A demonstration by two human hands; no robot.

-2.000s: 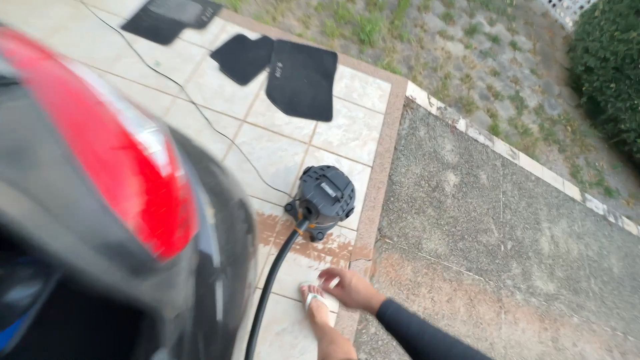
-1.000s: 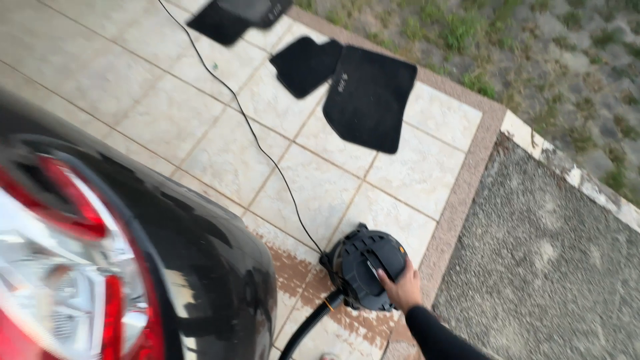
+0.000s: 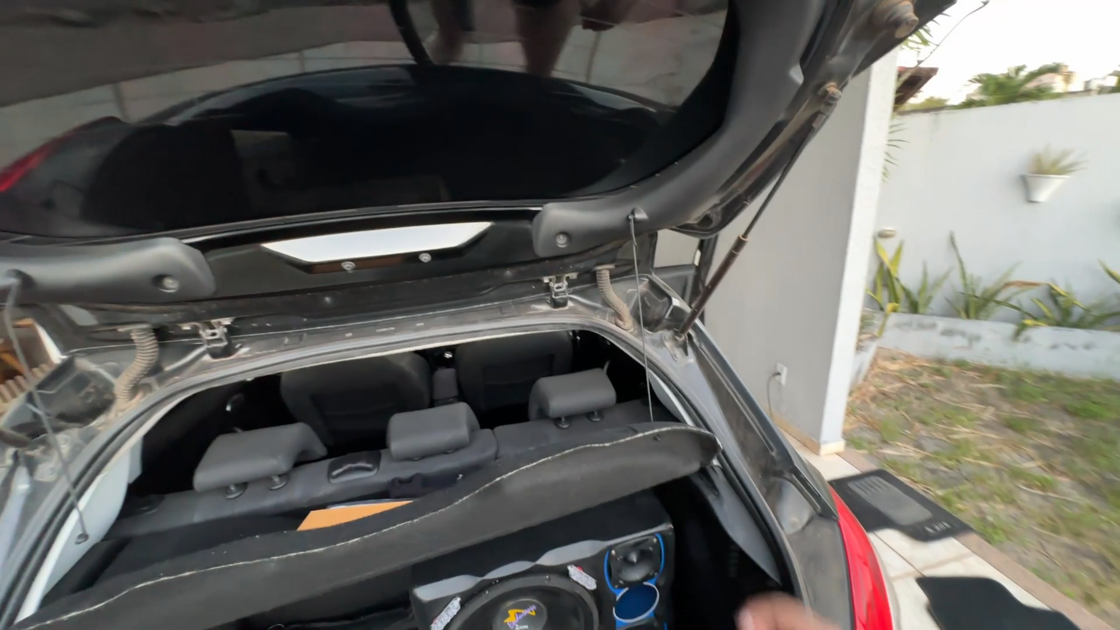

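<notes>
Part of one hand, blurred, shows at the bottom edge; it looks like my right hand (image 3: 779, 612), near the right side of the car's boot opening. Its fingers and anything in them are cut off by the frame. My left hand is out of view. Left of the visible hand, a speaker box (image 3: 516, 547) with a large round woofer (image 3: 525, 608) and a blue-rimmed tweeter (image 3: 636, 560) stands in the boot. Above the box, a dark parcel shelf (image 3: 490, 490) lies tilted, its right end higher.
The raised tailgate (image 3: 376, 140) hangs overhead, with a gas strut (image 3: 744, 236) at its right. Rear headrests (image 3: 573, 394) stand beyond the shelf. Right of the red tail light (image 3: 862, 560), floor mats (image 3: 901, 503) lie on tiles beside a white pillar (image 3: 787, 262).
The view has swung from the floor up to the car's open boot. A hand was on the black vacuum cleaner's top one second ago; the cleaner is now out of view.
</notes>
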